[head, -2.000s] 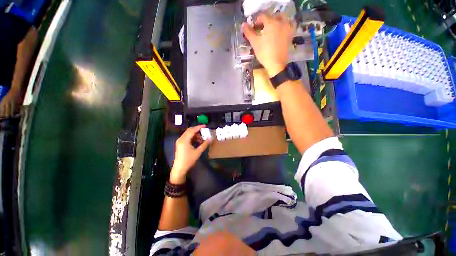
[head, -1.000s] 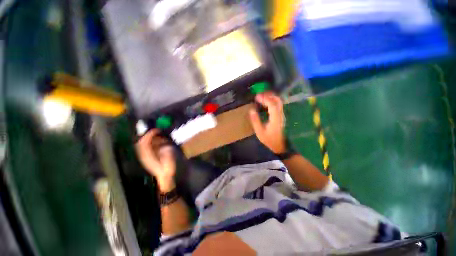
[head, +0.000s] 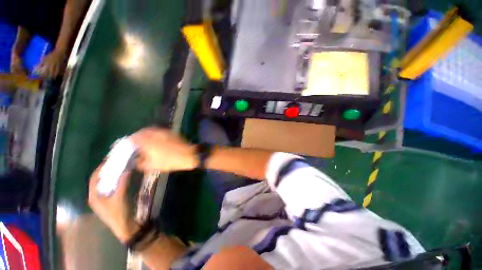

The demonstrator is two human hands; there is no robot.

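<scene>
A row of white plastic parts (head: 116, 166) is held over the green conveyor belt at the left, blurred by motion. My left hand (head: 112, 199) grips its lower end and my right hand (head: 159, 150) grips its upper end. The single parts cannot be told apart. The cardboard pad (head: 288, 137) lies below the black front panel, with no white parts on it.
The machine bed (head: 264, 47) carries a pale yellow sheet (head: 338, 73). The panel has green buttons (head: 241, 105) and a red button (head: 292, 110). Yellow-black bars (head: 204, 51) flank the bed. A blue tray (head: 449, 113) stands right. Another person's hand (head: 51, 65) shows upper left.
Both hands have moved left from the front panel to above the belt. The row of white parts has left the cardboard pad and is now in my hands. The view has shifted and turned.
</scene>
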